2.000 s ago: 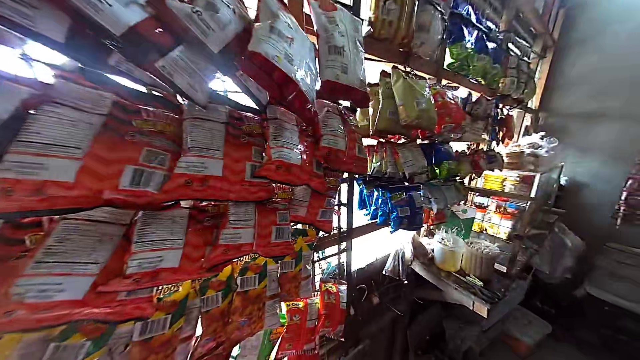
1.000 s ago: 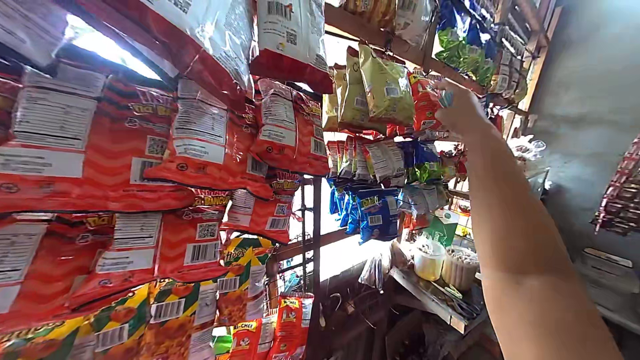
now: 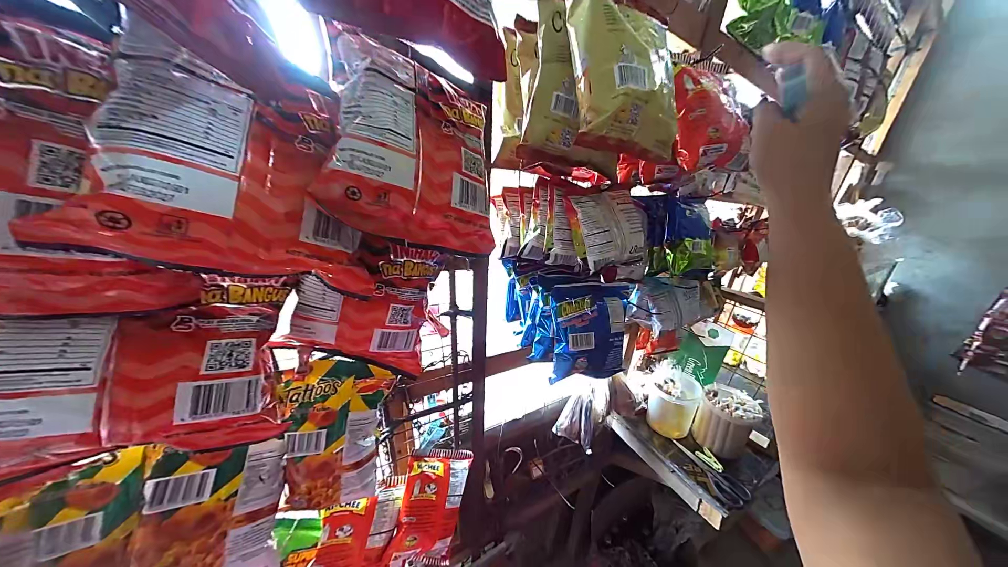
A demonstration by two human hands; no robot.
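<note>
My right hand (image 3: 811, 98) is raised at the upper right, its fingers curled round a small dark teal object (image 3: 793, 87) whose kind I cannot make out. It is beside a wooden beam (image 3: 736, 59), just under a green snack packet (image 3: 776, 24). Left of the hand hang a red snack packet (image 3: 709, 118) and large yellow-green snack bags (image 3: 622, 87). Lower down are striped packets (image 3: 606, 228) and blue snack packets (image 3: 587, 323). Red snack bags (image 3: 181, 173) fill the left side. My left hand does not show.
A wooden shelf (image 3: 669, 465) at lower right bears a yellowish tub (image 3: 673, 405), a second tub (image 3: 720, 425) with wrapped items, and scissors (image 3: 728, 488). A metal grille (image 3: 472, 378) stands behind the packets. A grey wall (image 3: 961, 157) rises at the right.
My right arm, absent two seconds ago, has come in from the lower right and reached up. A second ago the hand was by the red packet; now it is at the beam.
</note>
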